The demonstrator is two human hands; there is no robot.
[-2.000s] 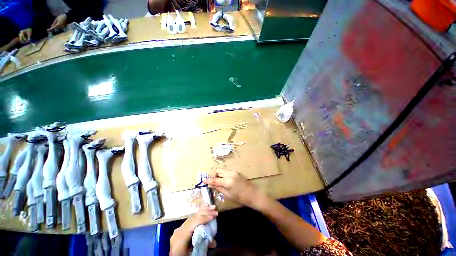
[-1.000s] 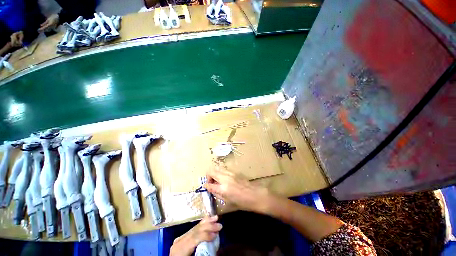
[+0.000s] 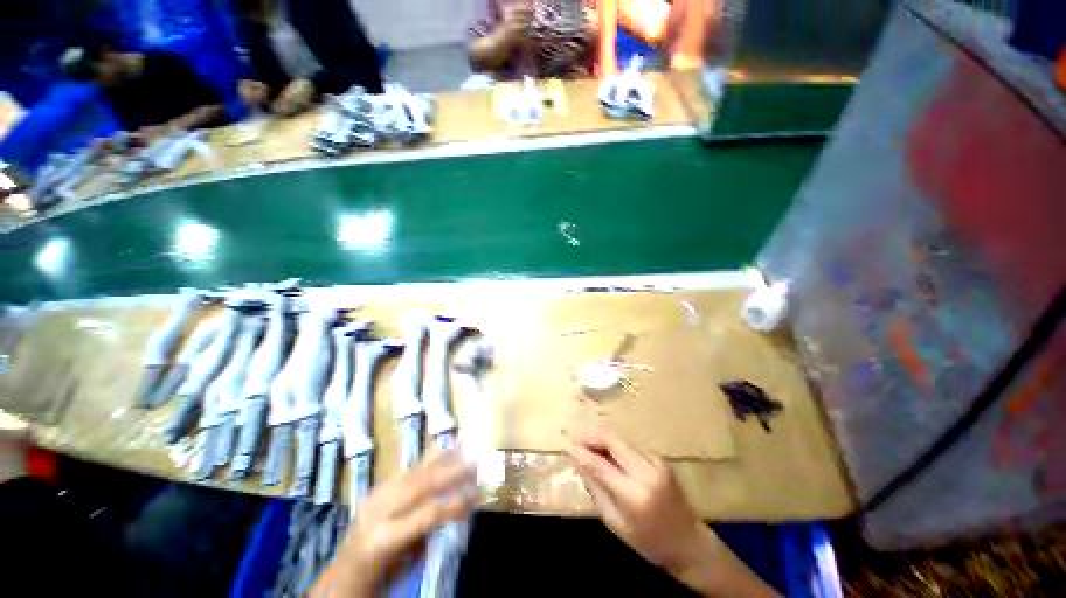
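A blurred pale grey moulded limb lies at the right end of the limb row, toed end away from me. My left hand is blurred, fingers stretched beside this limb's near end; another grey piece shows below it, and I cannot tell whether the hand grips anything. My right hand is at the front edge of the cardboard mat, fingers bent together; anything between its fingertips is too small to tell. A small white dish with thin sticks is on the mat. Small black parts lie right of it.
A white bottle stands by the paint-stained metal cabinet. The green conveyor runs behind the bench. More limbs and several people are across it. A blue crate is below the bench edge; brown parts are lower right.
The view has turned left. The limb formerly held at the front edge is gone from there, and one more lies at the row's right end. My left hand has moved left, away from my right hand.
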